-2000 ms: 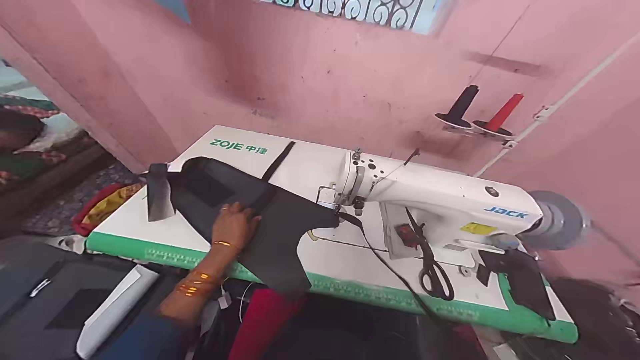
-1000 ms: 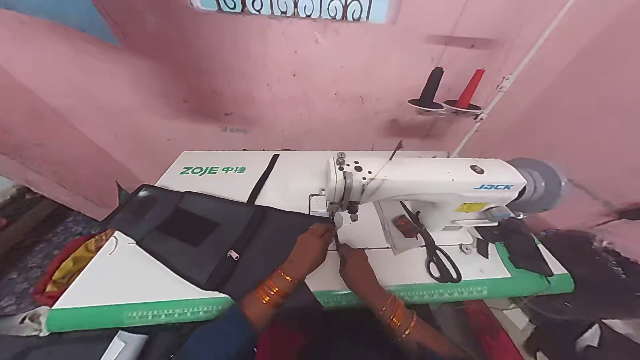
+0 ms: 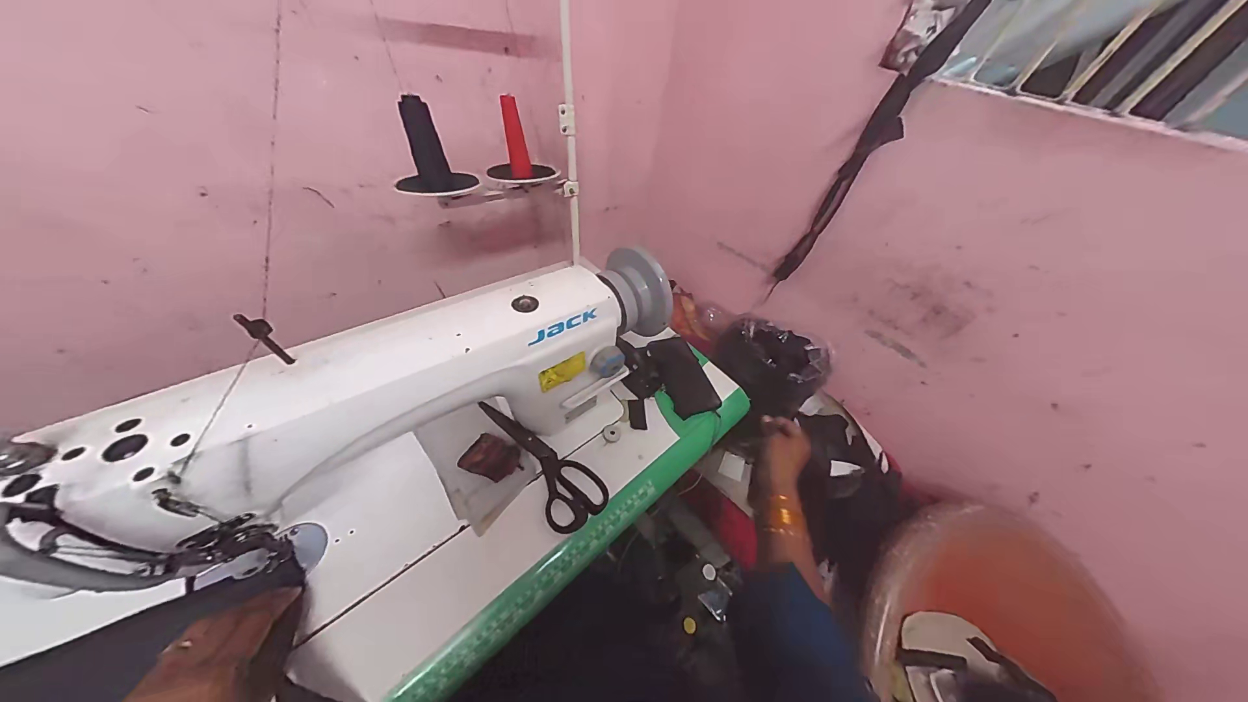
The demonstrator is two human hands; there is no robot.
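At the lower left, my left hand (image 3: pixel 219 643) rests on black fabric (image 3: pixel 88 634) close to the needle area of the white Jack sewing machine (image 3: pixel 409 361). Its fingertips are blurred. Beyond the table's right end, my right hand (image 3: pixel 783 448), with gold bangles at the wrist, is over a heap of black material (image 3: pixel 843 507); whether its fingers hold anything is not visible. Black-handled scissors (image 3: pixel 570 487) lie on the white tabletop beside a small dark reddish piece (image 3: pixel 489 456) on a pale sheet.
The table's green edge (image 3: pixel 546 575) runs diagonally. Black (image 3: pixel 426 146) and red (image 3: pixel 515 141) thread cones stand on a holder behind the machine. A dark bag (image 3: pixel 770 361) is by the pink wall; an orange round object (image 3: pixel 985 604) is at lower right. Black pieces (image 3: pixel 685 375) lie near the handwheel.
My right hand has left the needle area and reached past the table's right end. My left hand stays near the needle. The view has swung right.
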